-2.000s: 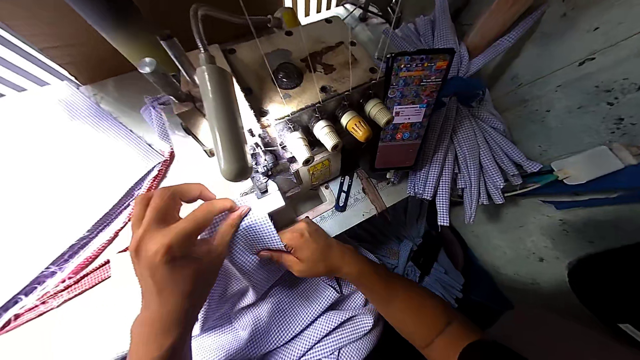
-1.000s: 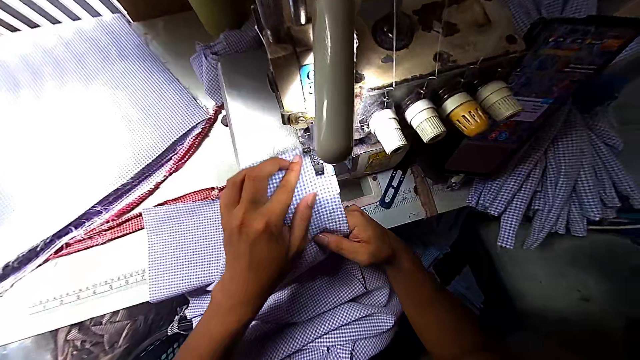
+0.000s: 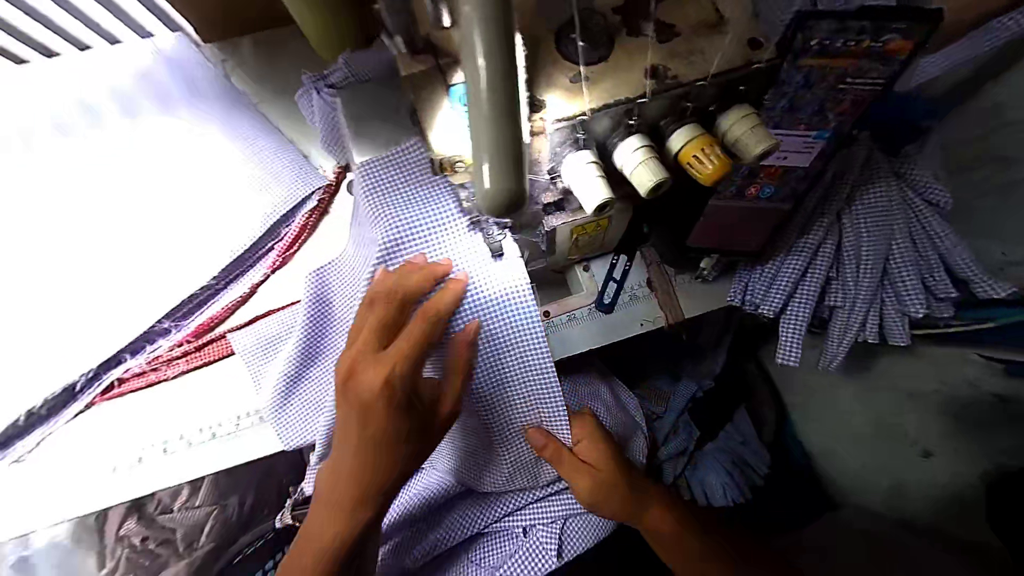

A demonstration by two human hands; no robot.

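Observation:
Blue-and-white checked fabric (image 3: pixel 504 336) runs flat under the presser foot (image 3: pixel 494 238) of an overlock sewing machine (image 3: pixel 632 48). My left hand (image 3: pixel 400 352) rests on the fabric just below the foot, its fingers spread and pointing toward the machine. With thumb on top and fingers beneath, my right hand (image 3: pixel 592 464) pinches the fabric's right edge near the table's front. The rest of the cloth hangs in folds below both hands. A grey lamp tube (image 3: pixel 496 104) hides part of the needle area.
Thread snips (image 3: pixel 615 280) lie right of the foot, beside a printed ruler strip (image 3: pixel 592 316). Tension knobs (image 3: pixel 640 164) line the machine front. A phone (image 3: pixel 808 136) leans at the right, near bundled checked strips (image 3: pixel 872 248). Red and dark strips (image 3: pixel 240 288) cross the left table.
My left hand has moved down, away from the foot, and more fabric lies under and behind the foot. My right hand holds the edge lower down. The view has come closer to the machine.

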